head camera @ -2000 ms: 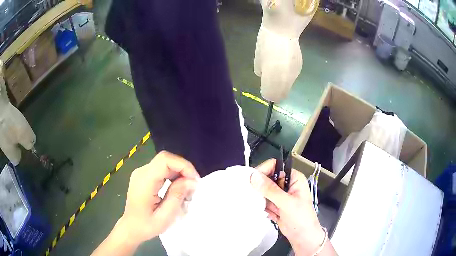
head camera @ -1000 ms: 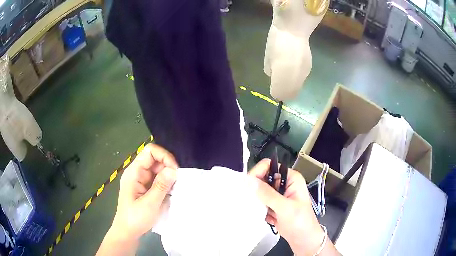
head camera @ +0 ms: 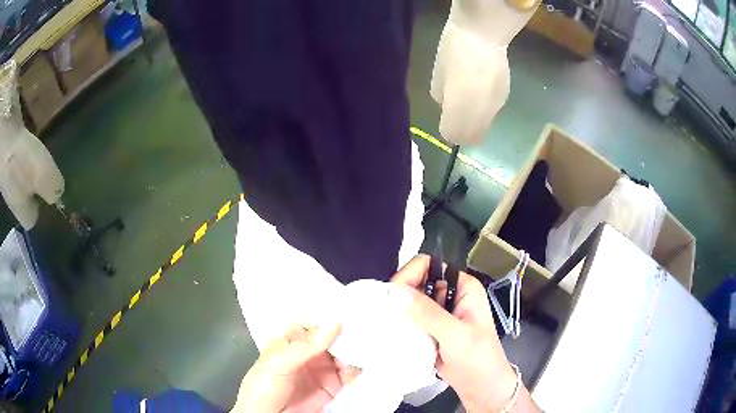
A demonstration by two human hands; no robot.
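The dark outer layer of the garment hangs in the centre. The white layer shows below and behind it and is bunched between my hands. My left hand is low, palm partly up, with fingers at the white cloth's left edge. My right hand pinches the white cloth near the dark layer's lower tip. It also keeps black thread snips between its fingers, blades pointing up. The fingertips under the cloth are hidden.
An open carton with dark and white garments stands at right, beside a white-topped box and white hangers. Dress forms stand behind and at left. A blue crate is at the left edge.
The dark layer now fills more of the upper view and more white layer shows at its left. My left hand has moved down and right, closer to my right hand, which still holds the snips.
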